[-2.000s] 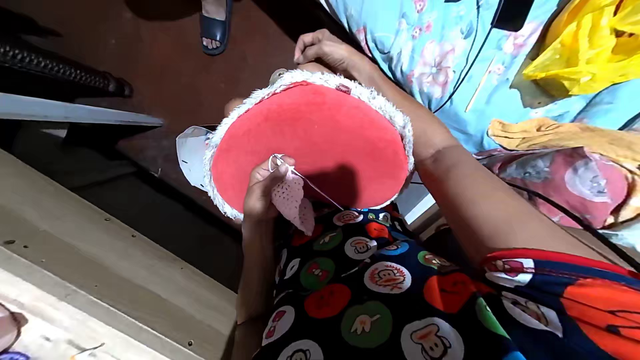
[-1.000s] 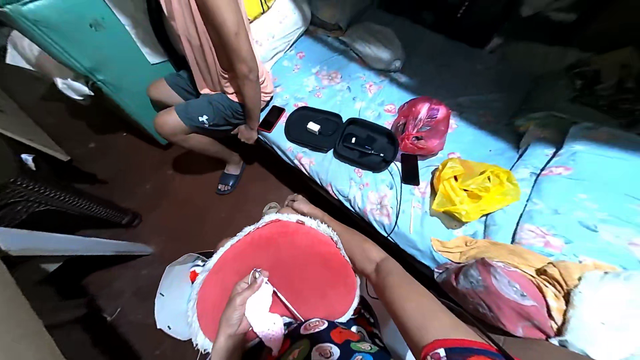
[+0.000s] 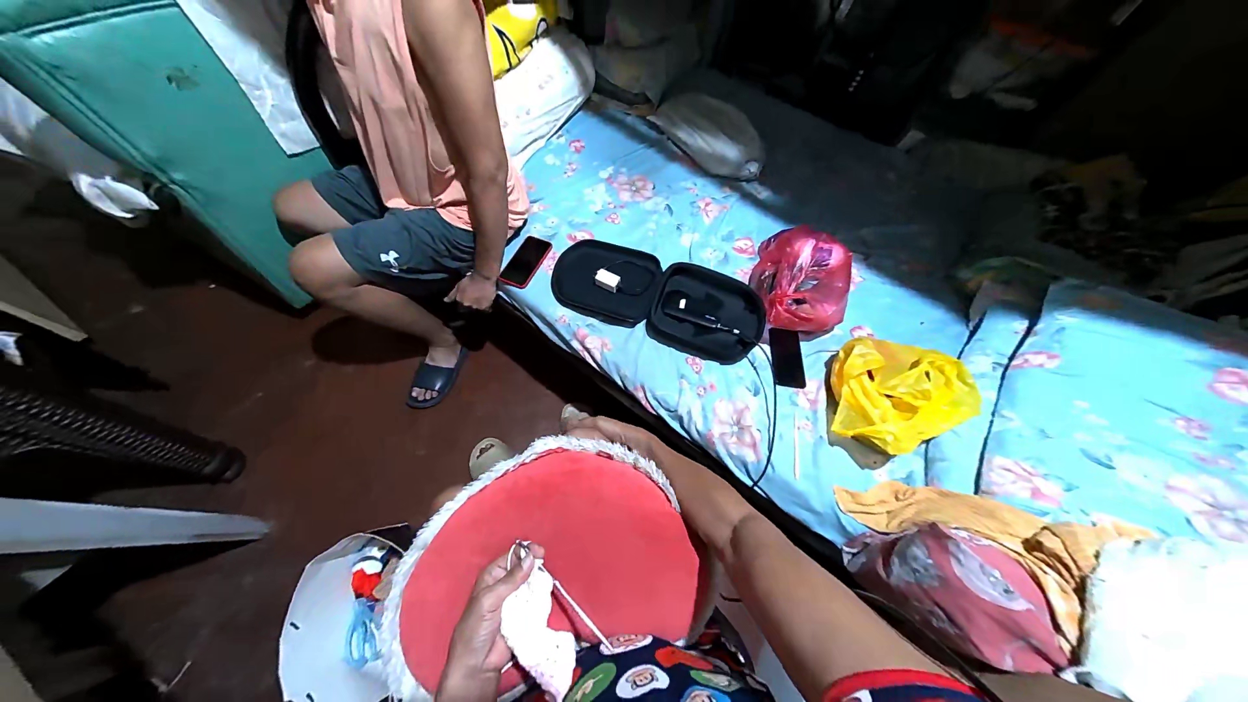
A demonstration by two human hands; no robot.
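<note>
My left hand (image 3: 485,616) pinches a small piece of white-pink crochet (image 3: 531,624) at its top edge, where a loop of yarn stands up by the fingertips. A strand of yarn (image 3: 582,611) runs from there down to the patterned cloth on my lap. Beneath lies a round red cushion (image 3: 565,526) with a white fluffy rim. My right hand (image 3: 609,432) rests at the cushion's far edge, its fingers partly hidden; whether it holds anything cannot be told.
A seated person (image 3: 419,146) is at the bed's edge. On the floral bed (image 3: 731,429) lie an open black case (image 3: 707,312), phones, a red plastic bag (image 3: 802,280) and a yellow one (image 3: 902,395). A white container (image 3: 322,624) with yarn stands left of the cushion.
The view has swung up and now takes in the seated person and more of the bed. My left hand keeps hold of the crochet piece over the cushion.
</note>
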